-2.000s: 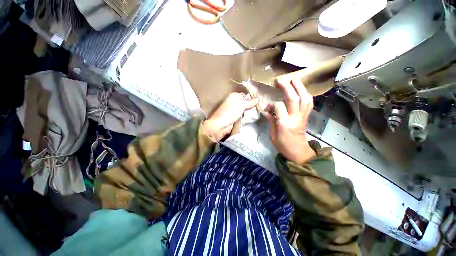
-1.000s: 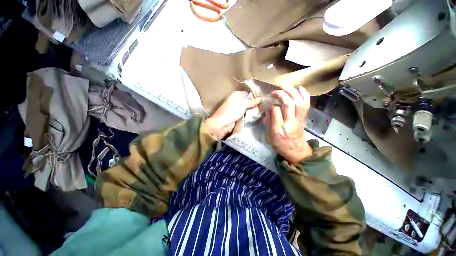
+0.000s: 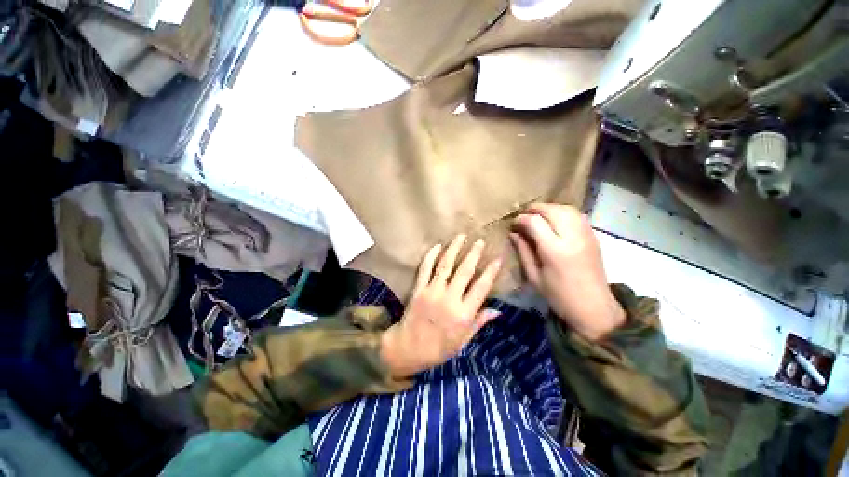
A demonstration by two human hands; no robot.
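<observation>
A tan-brown panel (image 3: 410, 168) lies spread over the white table and hangs over its front edge. A short seam line runs across it near my right fingertips. My left hand (image 3: 445, 303) lies flat on the panel's near part, fingers spread, holding nothing. My right hand (image 3: 568, 256) has its thumb and forefinger pinched together at the end of the seam line; whether a thread or the panel is between them is too small to tell. A pale backing (image 3: 535, 79) shows at the panel's folded far edge.
The sewing machine head (image 3: 689, 56) with tension knobs (image 3: 766, 154) stands at right, above the bed plate (image 3: 680, 233). Orange-handled scissors (image 3: 330, 23) lie at the far left of the table. Bundled cut pieces (image 3: 140, 56) and tied fabric bundles (image 3: 121, 279) are at left.
The panel has been opened out flat and drawn towards me. My left hand has let go of its pinch and lies flat. My right hand has moved right and nearer. The view has shifted.
</observation>
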